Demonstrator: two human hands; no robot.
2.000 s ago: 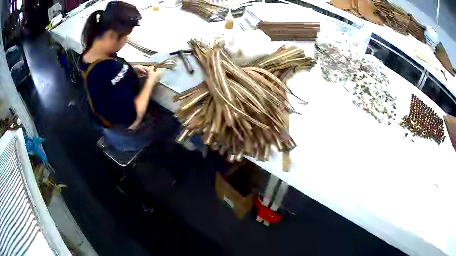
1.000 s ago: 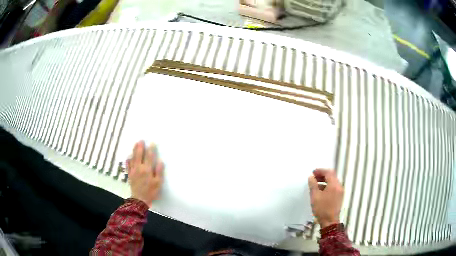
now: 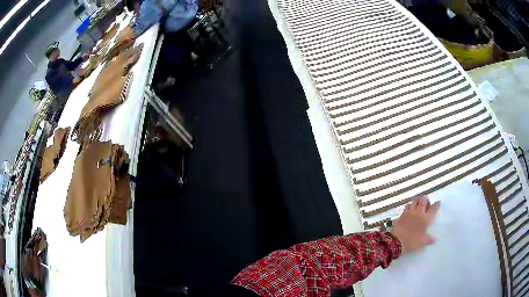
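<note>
A white sheet lies at the lower right, cut off by the frame's bottom edge, on top of the overlapped row of sheets and brown strips. A few brown strips lie along the sheet's far edge. My left hand, in a red checked sleeve, rests on the sheet near its left end, palm down with the fingers apart. It grips nothing. My right hand is out of the picture.
A dark aisle runs left of the striped table. Beyond it a white table bears stacks of cut brown pieces. A person stands at the far upper left. A yellow-edged carton is at the upper right.
The view has swung left along the table, so the sheet now shows at the lower right. My left hand is still on the sheet; my right hand has left the picture.
</note>
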